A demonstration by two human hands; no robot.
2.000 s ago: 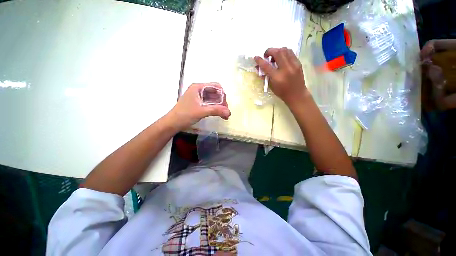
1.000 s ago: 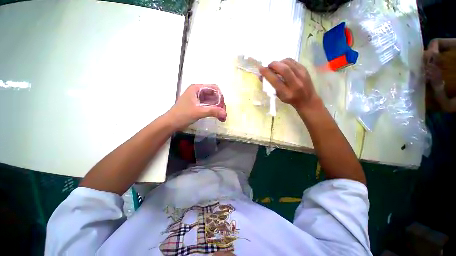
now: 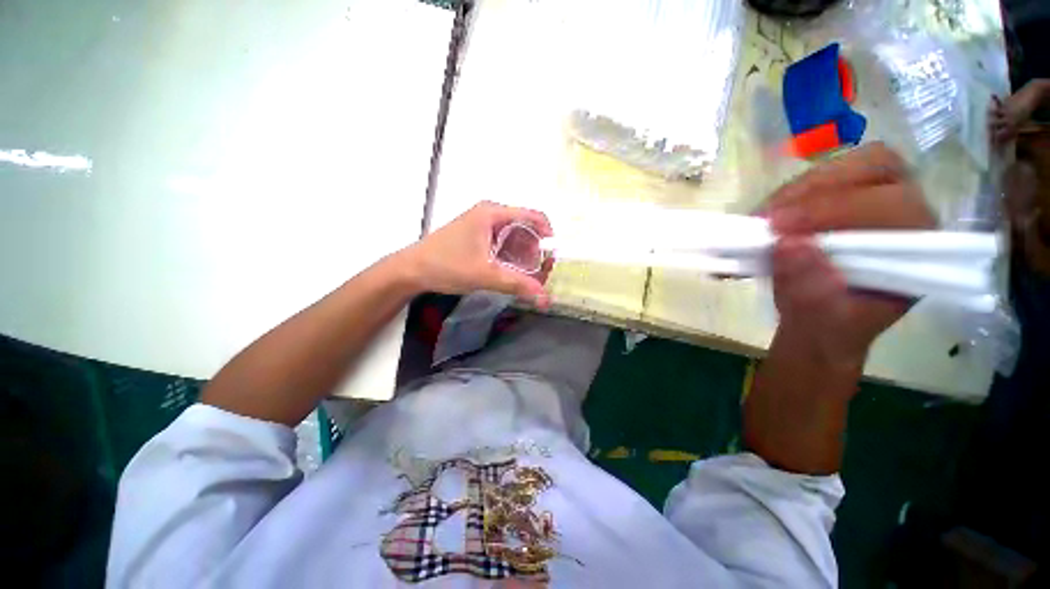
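Note:
My left hand (image 3: 484, 253) holds a clear plastic bag (image 3: 520, 247) by its mouth, which stands open as a ring between thumb and fingers. The bag's body hangs below the hand past the table edge. My right hand (image 3: 831, 247), blurred, is shut around a bundle of long white sticks (image 3: 679, 239) held level above the table. The bundle's left end is at the bag's mouth; its other end sticks out to the right of my right hand. Whether the tip is inside the mouth cannot be told. A large stack of white sticks (image 3: 645, 75) lies on the table beyond.
A blue and orange tape dispenser (image 3: 822, 101) stands right of the stack. A bagged white pack (image 3: 921, 92) and clear film lie at the table's right. A black bundle is at the far edge. A glossy white board (image 3: 219, 196) is on the left. A person's hand (image 3: 1019, 113) shows at right.
My right hand has moved right from the stack's near end and now holds a long bundle level. The bundle's end has come to the bag mouth. My left hand still holds the bag open.

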